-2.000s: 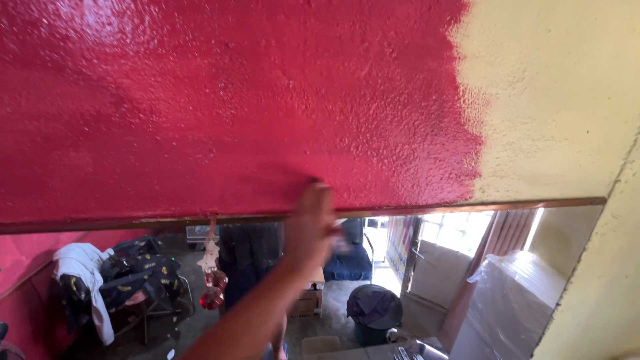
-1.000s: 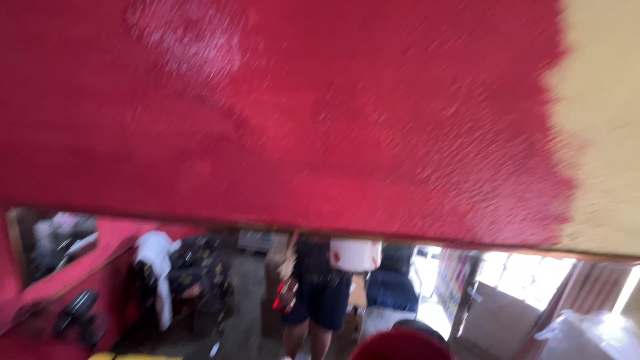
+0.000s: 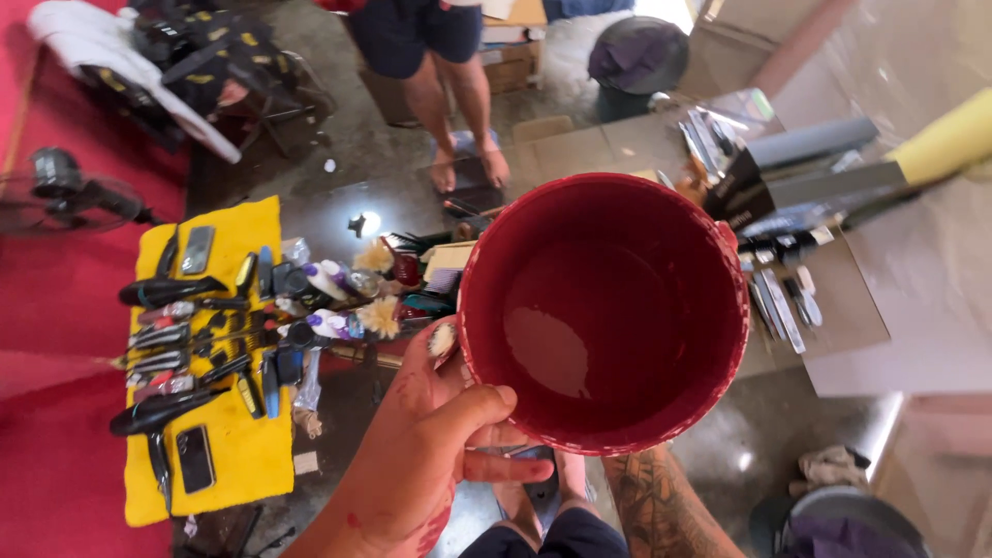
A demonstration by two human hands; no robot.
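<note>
My left hand [image 3: 434, 434], marked with red paint, is at the left of a red-coated bucket [image 3: 604, 310]. Its thumb lies at the rim, and other fingers pass beneath or behind the wall. A small pale oval item [image 3: 443, 339] shows by the upper finger; its kind is unclear. Liquid red paint is visible inside the bucket. My tattooed right forearm [image 3: 659, 500] rises from below and goes behind the bucket, which hides the right hand.
A yellow towel [image 3: 263, 473] holds hair dryers, clippers and phones, apparently doubled by a mirror. Bottles and brushes stand beside it. Combs and flat tools lie at right. A fan [image 3: 58, 174] is at left, with dark bins [image 3: 639, 54] at upper right and lower right.
The view has swung down from the red-painted wall. The left hand, earlier moving against that wall, is now at the bucket. The bucket has come up large before me.
</note>
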